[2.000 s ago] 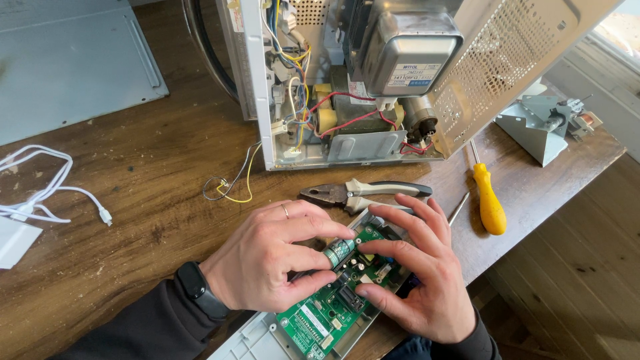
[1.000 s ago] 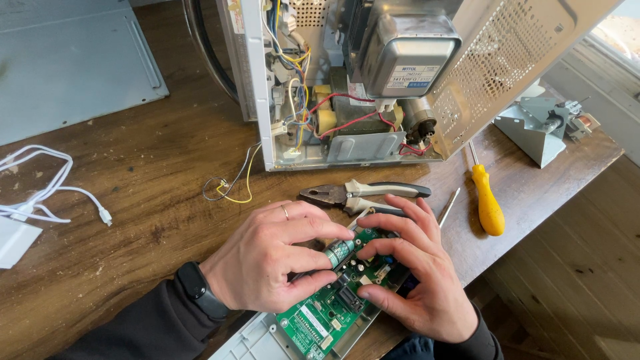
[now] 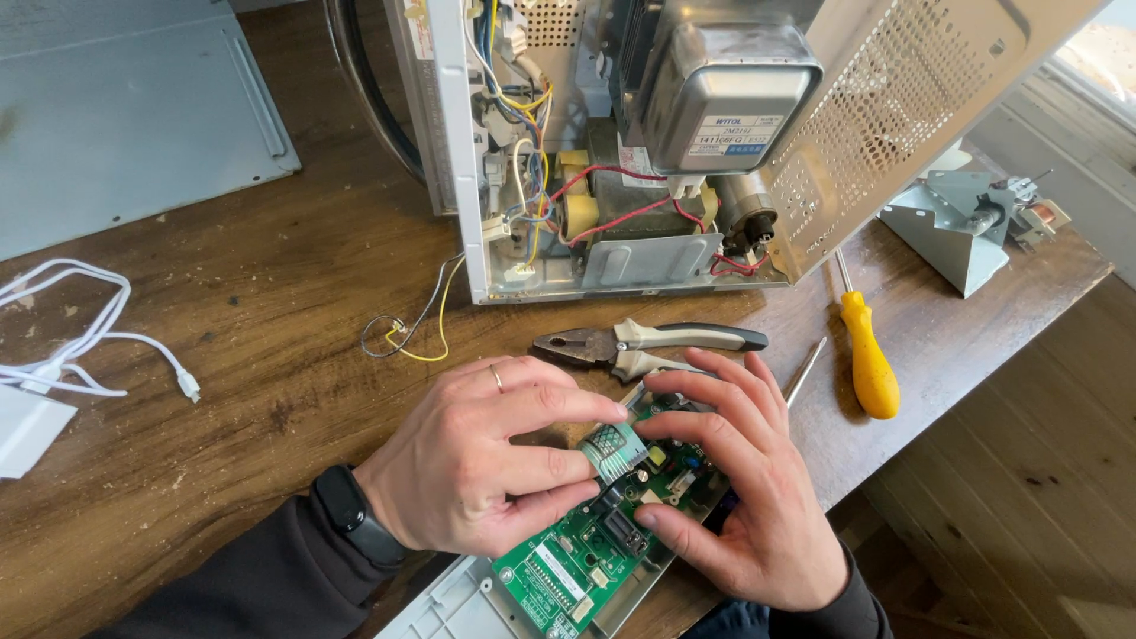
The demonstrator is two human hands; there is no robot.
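Observation:
A green circuit board (image 3: 568, 568) lies on a light grey plastic panel (image 3: 453, 603) near the table's front edge. A curled flat ribbon cable (image 3: 614, 451) with printed traces rises from the board. My left hand (image 3: 488, 457), with a ring and a wristband, has its fingertips against the left side of this cable; whether they pinch it is hard to tell. My right hand (image 3: 754, 470) is curved over the board's right side, index fingertip by the cable and thumb over the board's black component. The cable's lower end is partly hidden.
Behind my hands stands an opened microwave oven (image 3: 621, 266) with exposed wiring. Combination pliers (image 3: 648, 342), a yellow-handled screwdriver (image 3: 870, 364) and a metal shaft (image 3: 806, 373) lie nearby. A white cable (image 3: 89, 337) is left, a metal sheet (image 3: 133, 124) beyond it, a metal bracket (image 3: 958, 226) far right.

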